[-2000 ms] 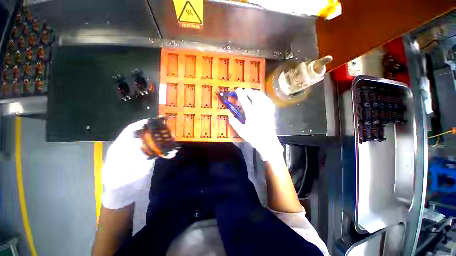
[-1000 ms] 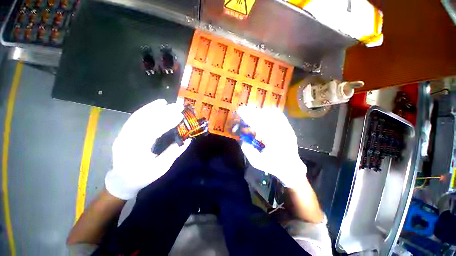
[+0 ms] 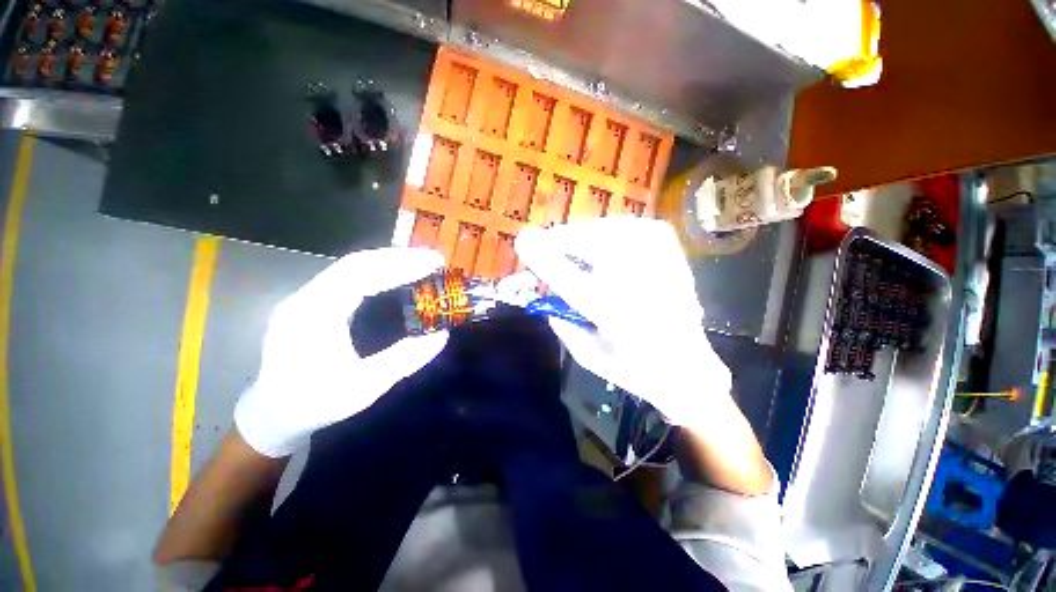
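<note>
My left hand (image 3: pixel 336 341), in a white glove, holds a wound coil (image 3: pixel 440 303) with a black body and copper-orange bands, its leads pointing right. My right hand (image 3: pixel 643 301), also gloved in white, holds blue-handled side cutters (image 3: pixel 561 309). The cutters' jaws are at the coil's lead end; whether they are closed on a lead is too blurred to tell. Both hands are above my lap, at the front edge of the slotted orange tray (image 3: pixel 506 148).
Two dark coils (image 3: pixel 350 120) stand on the black mat (image 3: pixel 255 150). A flux jar (image 3: pixel 724 206) is right of the orange tray. A steel pan (image 3: pixel 840 463) with dark coils is at the right, a parts tray (image 3: pixel 70 87) at upper left, and the machine behind.
The coil has turned so its leads point right, and the cutters have come up to them. Since the earliest frame both hands have moved together; the view has shifted and tilted.
</note>
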